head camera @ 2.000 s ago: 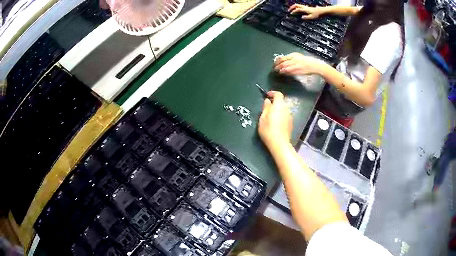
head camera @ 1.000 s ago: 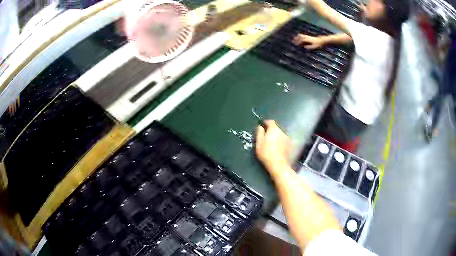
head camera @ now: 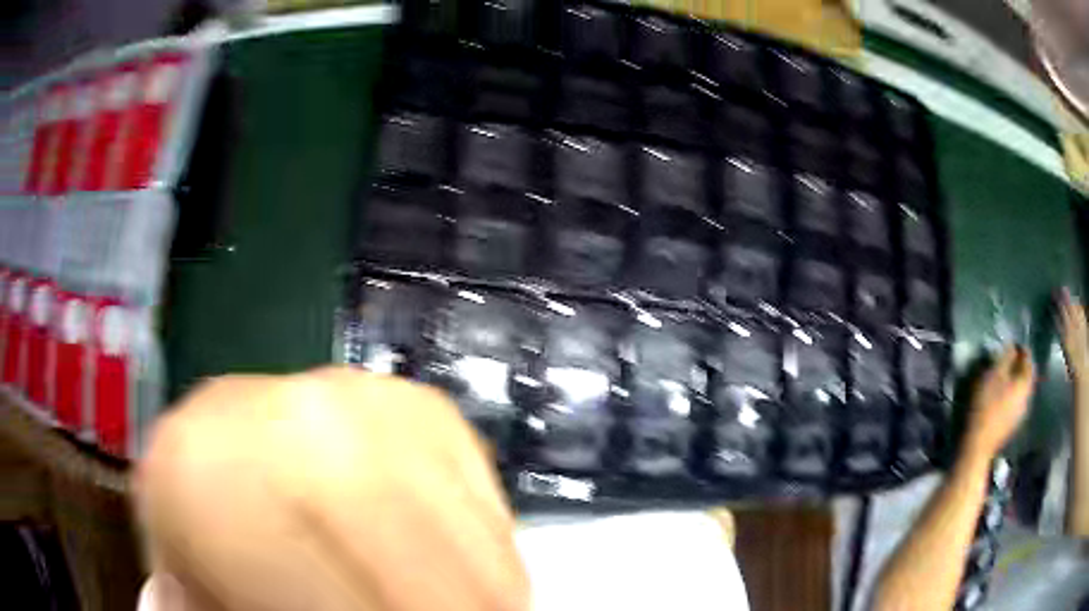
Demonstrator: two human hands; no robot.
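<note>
A large glossy black tray (head camera: 585,257) with rows of pockets holding black housings fills the middle. My left hand (head camera: 328,483) is large, close and blurred at the lower left, in front of the tray's near left corner. Its fingers look curled, but whether they hold anything cannot be seen. My right hand (head camera: 1001,392) is small and blurred at the far right, beside the tray's right edge and over the green mat (head camera: 269,275). Its fingertips are near faint pale bits; a tool in them cannot be made out.
Pale trays with red pieces (head camera: 110,376) stand at the left. A dark flat object (head camera: 209,167) lies beside them. A white sleeve (head camera: 633,561) shows at bottom centre. Another person's hand (head camera: 1072,328) is at the right edge. Part of the pink fan (head camera: 1066,42) shows at top right.
The view has swung left, so the black tray fills the middle and the red pieces show. My left hand has come into view. My right hand now appears at the far right.
</note>
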